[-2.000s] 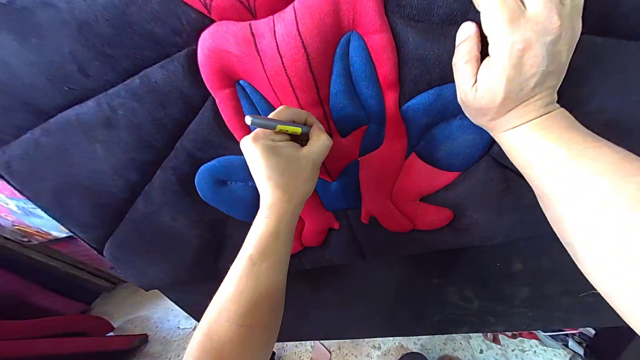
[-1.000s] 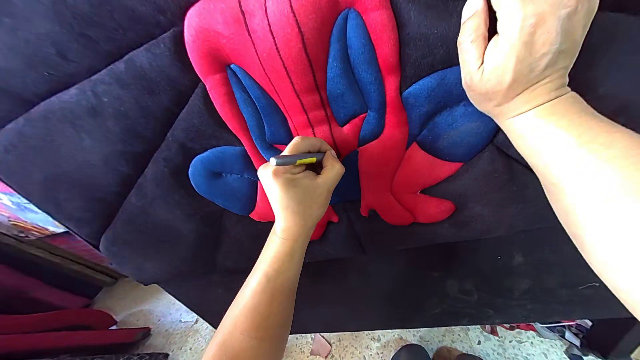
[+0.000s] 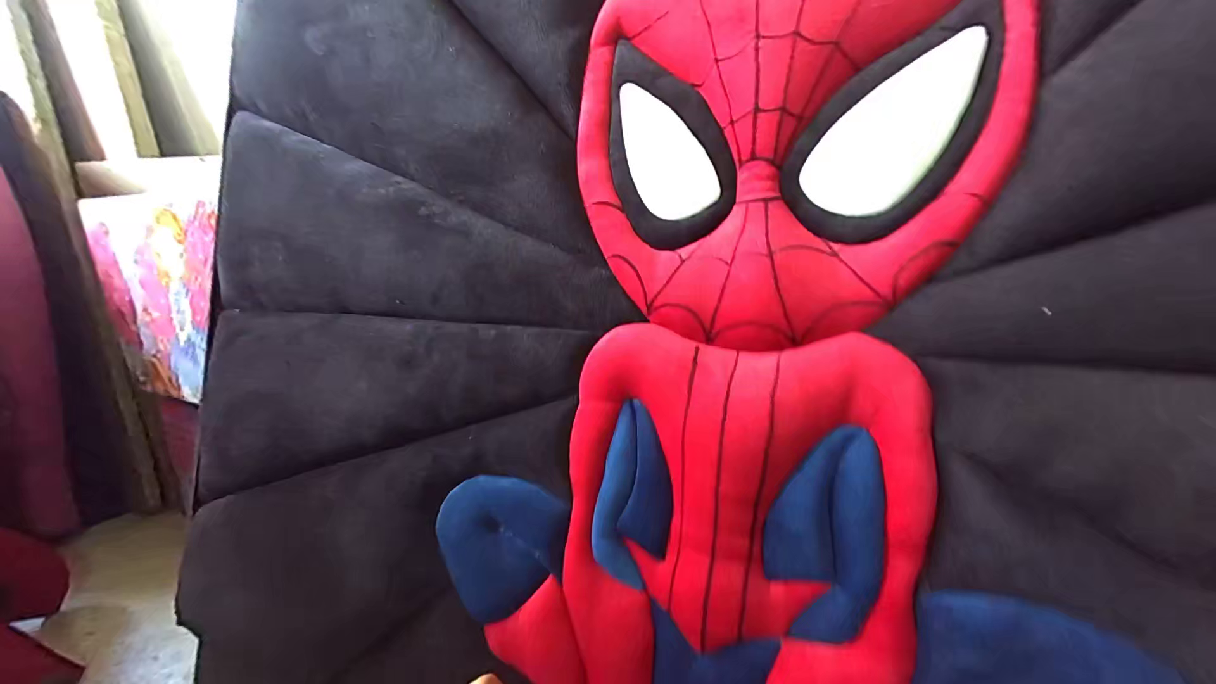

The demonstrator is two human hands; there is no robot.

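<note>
A padded Spider-Man figure in red and blue fabric [image 3: 731,408] lies on a black upholstered panel [image 3: 399,380] with seams fanning outward. Its red head [image 3: 760,256] carries thin dark web lines and two white eyes with black rims. Three dark lines run down the red torso. Only a tiny skin-coloured bit, possibly a fingertip, shows at the bottom edge; which hand it belongs to cannot be told. Neither hand is otherwise visible, and the dark pen is out of sight.
Left of the panel stand a multicoloured printed sheet [image 3: 166,285] and dark upright pieces of material. Red padded pieces [image 3: 28,579] lie at the lower left by a light floor [image 3: 128,589].
The view has swung up to the figure's head. Both hands, one holding a marker on the torso and one resting on the panel's right side, have left the view.
</note>
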